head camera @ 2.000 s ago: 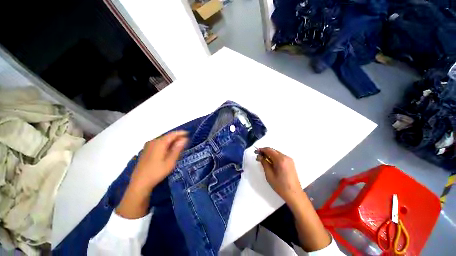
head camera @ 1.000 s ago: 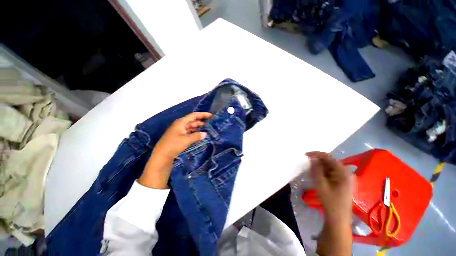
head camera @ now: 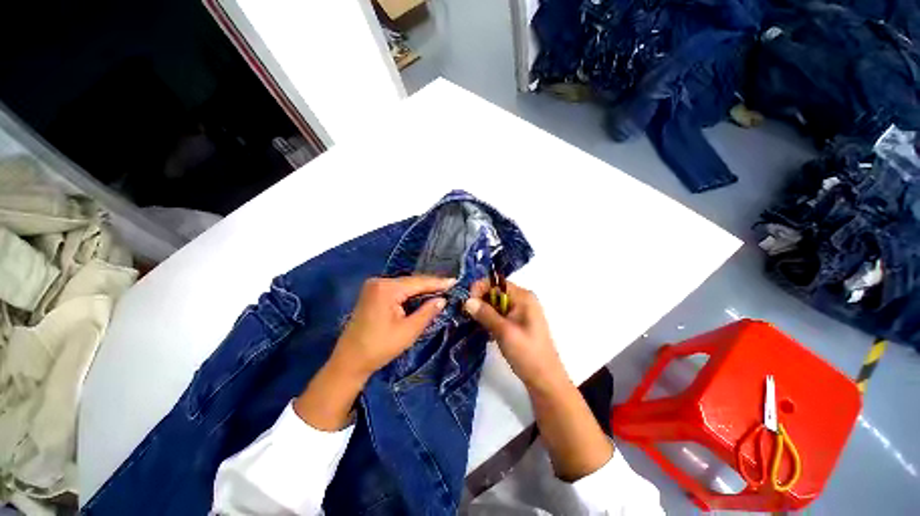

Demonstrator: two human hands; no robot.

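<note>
The dark blue jeans (head camera: 242, 353) lie across the near and left part of the white table, waist end up near the middle. My left hand (head camera: 388, 320) pinches the waistband (head camera: 454, 298) with thumb and fingertips. My right hand (head camera: 516, 328) is right beside it, its thumb and finger at the same edge. It also holds the small yellow-handled thread snips (head camera: 498, 296), blades pointing up. The pale pocket lining (head camera: 441, 242) shows inside the opened waist. Any loose thread is too small to tell.
The white table (head camera: 605, 222) extends beyond the jeans. A red plastic stool (head camera: 807, 373) with scissors (head camera: 771, 443) on it stands at right. Dark denim heaps (head camera: 842, 217) lie on the floor beyond. Beige cloth (head camera: 50, 343) is at left.
My right hand has come back from the table's right edge to the waistband. My left hand now grips the waistband, which is folded up, and the metallic button no longer shows.
</note>
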